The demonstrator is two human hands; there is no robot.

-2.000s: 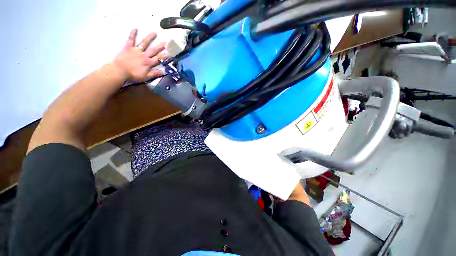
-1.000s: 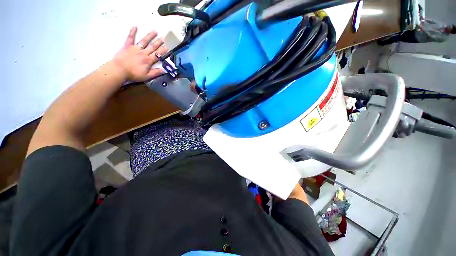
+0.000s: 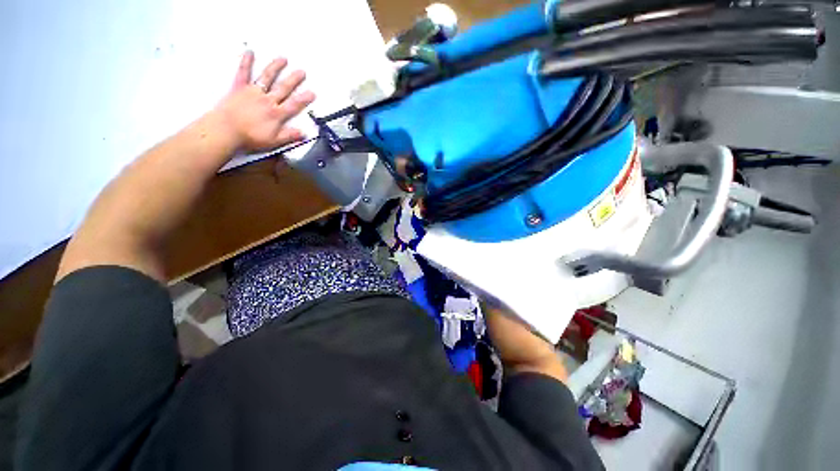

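Note:
The straight-knife cloth cutting machine (image 3: 470, 110), with a blue and white motor body, grey handle and black cable coil, fills the upper middle and right. My left hand (image 3: 262, 112) lies with fingers spread and nothing gripped on the white marker paper (image 3: 138, 83), just left of the machine's grey front part. A ring shows on one finger. My right forearm reaches up from the lower right behind the white housing, which hides my right hand. The blade and base plate cannot be made out.
The brown table edge (image 3: 258, 198) runs below the paper, close to my body. Coloured scraps (image 3: 451, 313) show below the machine. A thin metal rack (image 3: 709, 373) with scraps or bags stands on the grey floor at lower right. Thick black cables cross the top right.
The machine has shifted right in the view, showing more brown surface at the top and more scraps below it. More of my right forearm shows. My left hand stays spread on the paper.

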